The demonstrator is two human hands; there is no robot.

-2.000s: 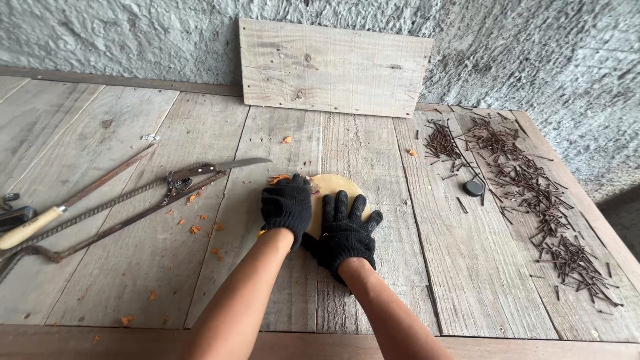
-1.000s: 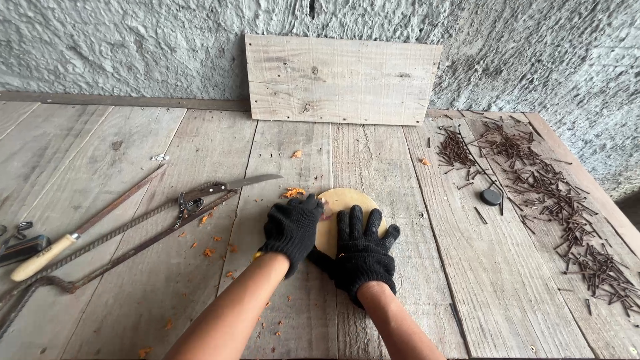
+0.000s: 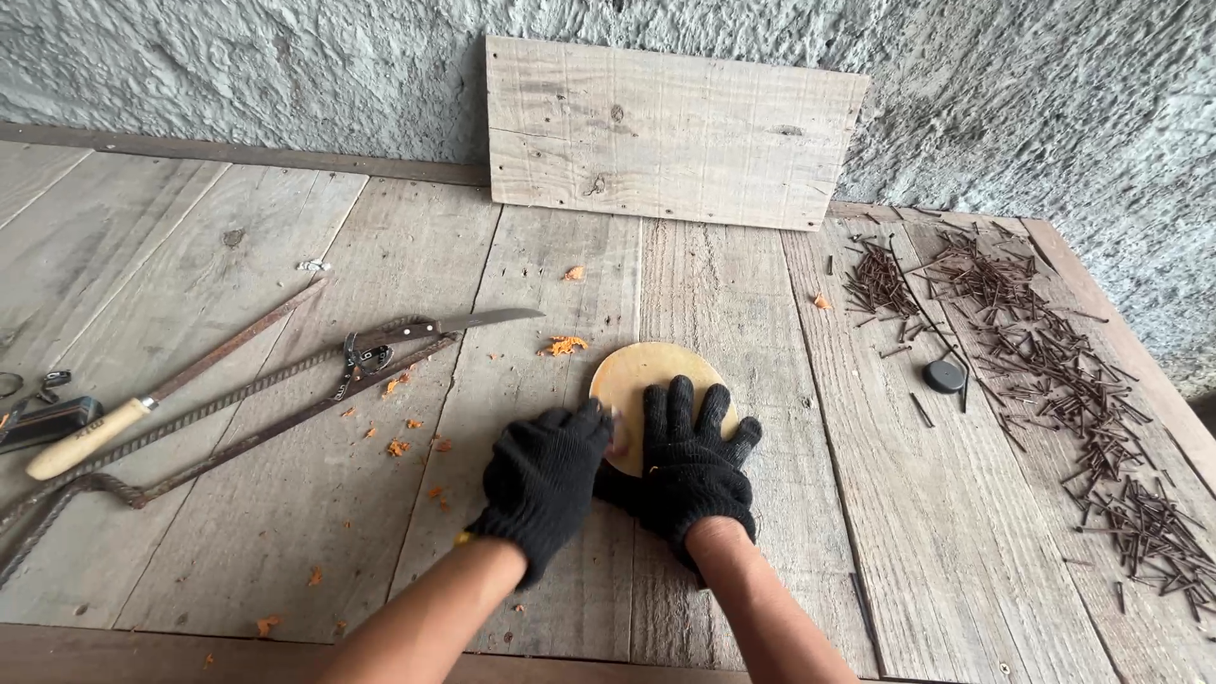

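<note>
A round, thin tan disc (image 3: pixel 655 366) lies flat on the plank tabletop in front of me. My right hand (image 3: pixel 698 456), in a black knit glove, presses on the disc with its fingers spread. My left hand (image 3: pixel 546 475), gloved the same way, is curled at the disc's left edge, its fingertips near a reddish patch there. Whatever may be inside the left fist is hidden; a bit of yellow shows by its wrist. Beneath the right palm a dark strip or item is partly visible. Orange shavings (image 3: pixel 567 346) lie just beyond the left hand.
At left lie a knife (image 3: pixel 489 318), rusty bent bars (image 3: pixel 237 451), a wooden-handled tool (image 3: pixel 90 439) and a black object (image 3: pixel 47 423). A board (image 3: pixel 674 133) leans on the rough wall. Many rusty nails (image 3: pixel 1045 351) and a black round cap (image 3: pixel 943 377) are at right.
My left hand has shifted slightly down along the disc's left side, showing more of that edge. My right hand stays spread on the disc.
</note>
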